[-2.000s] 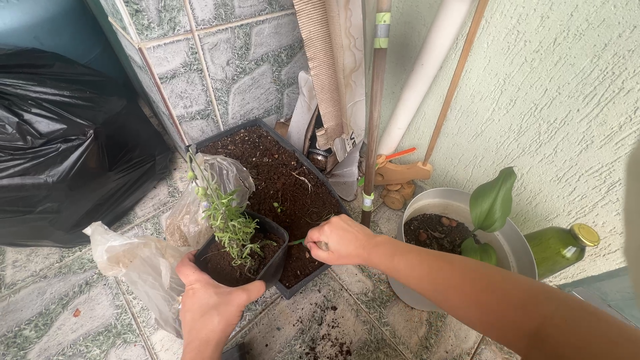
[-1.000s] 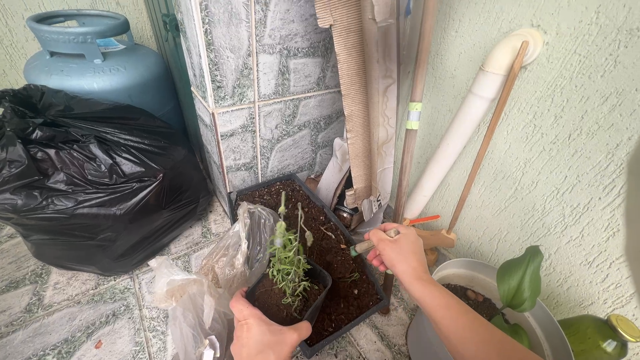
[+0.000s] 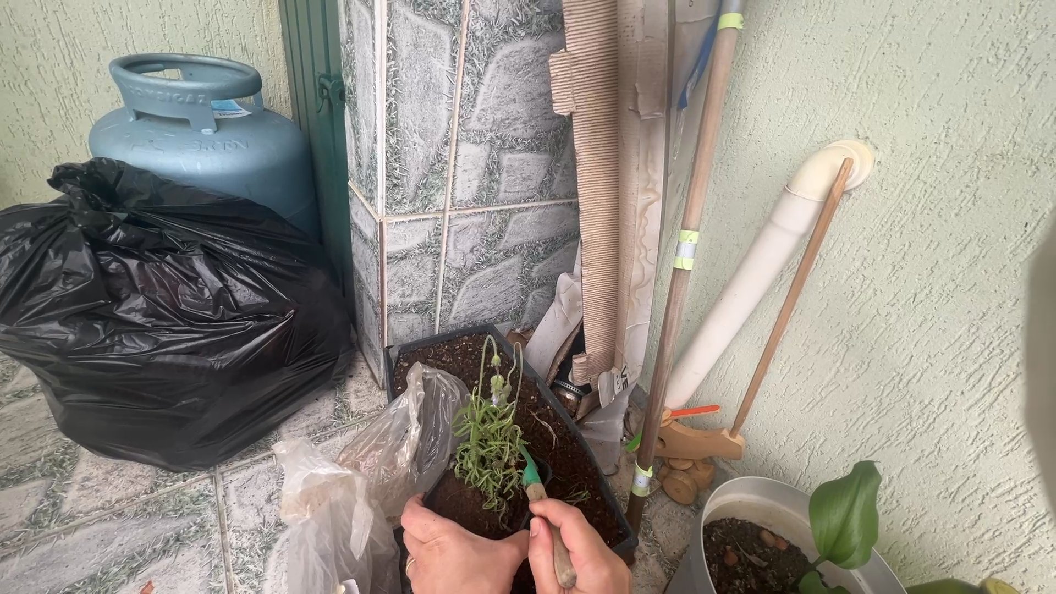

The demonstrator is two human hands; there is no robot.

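My left hand [image 3: 462,549], with a ring on one finger, grips the near side of a small dark plant pot [image 3: 431,488]. In the pot grows a bushy green plant [image 3: 487,441] with drooping flower stems. My right hand [image 3: 577,553] holds a small hand tool [image 3: 536,487] with a wooden handle and a green head; the head is at the pot's right rim, its tip partly hidden by foliage. Under and behind the pot lies a long dark planter box [image 3: 606,503] filled with brown soil [image 3: 569,454].
Crumpled clear plastic bags [image 3: 330,503] lie left of the pot. Further left are a black garbage bag [image 3: 165,330] and a blue gas cylinder [image 3: 202,157]. Cardboard [image 3: 598,190], a wooden pole [image 3: 689,239] and a white pipe [image 3: 742,289] stand behind. A round pot [image 3: 862,569] is at right.
My right hand with the tool has moved from over the planter's soil to the small pot's right rim, close beside my left hand. The view has tilted upward.
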